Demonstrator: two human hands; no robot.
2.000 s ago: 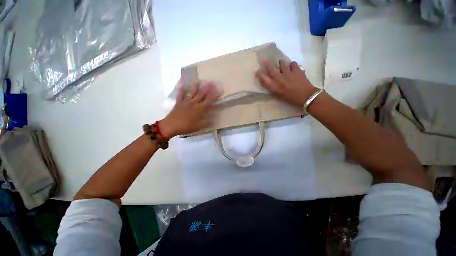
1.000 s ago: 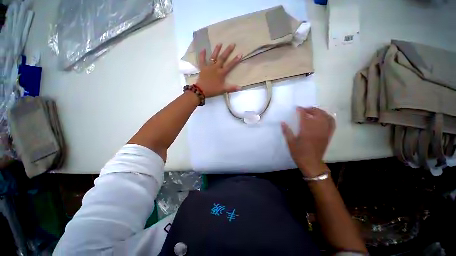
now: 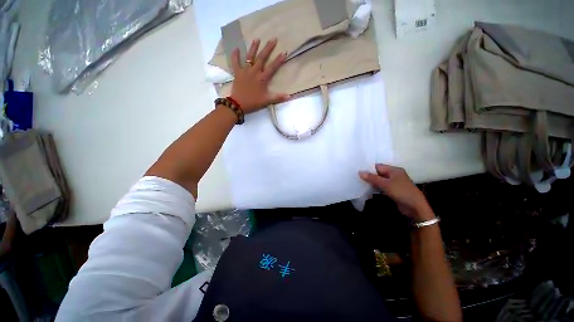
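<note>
A beige handbag (image 3: 333,60) lies flat on a white paper sheet (image 3: 296,173), its upper part folded over and its handles towards me. A small white wrap (image 3: 304,134) is around the handle loops. White paper also shows at the bag's fold on both sides. My left hand (image 3: 250,85) lies flat on the bag's left part, fingers spread, holding nothing. My right hand (image 3: 393,183) is at the sheet's near right corner, thumb and fingers closed on its edge; the corner hangs slightly over the table edge.
Beige handbags (image 3: 513,82) are piled at right, handles hanging over the edge. Barcode labels (image 3: 415,17) lie at the upper right. Packed bags in clear plastic (image 3: 94,38) lie at the upper left. Folded beige pieces (image 3: 28,176) and a blue object (image 3: 19,108) are at left.
My left hand stays on the bag. My right hand has left the bag, moved towards me and taken hold of the sheet's near right corner. The view has shifted.
</note>
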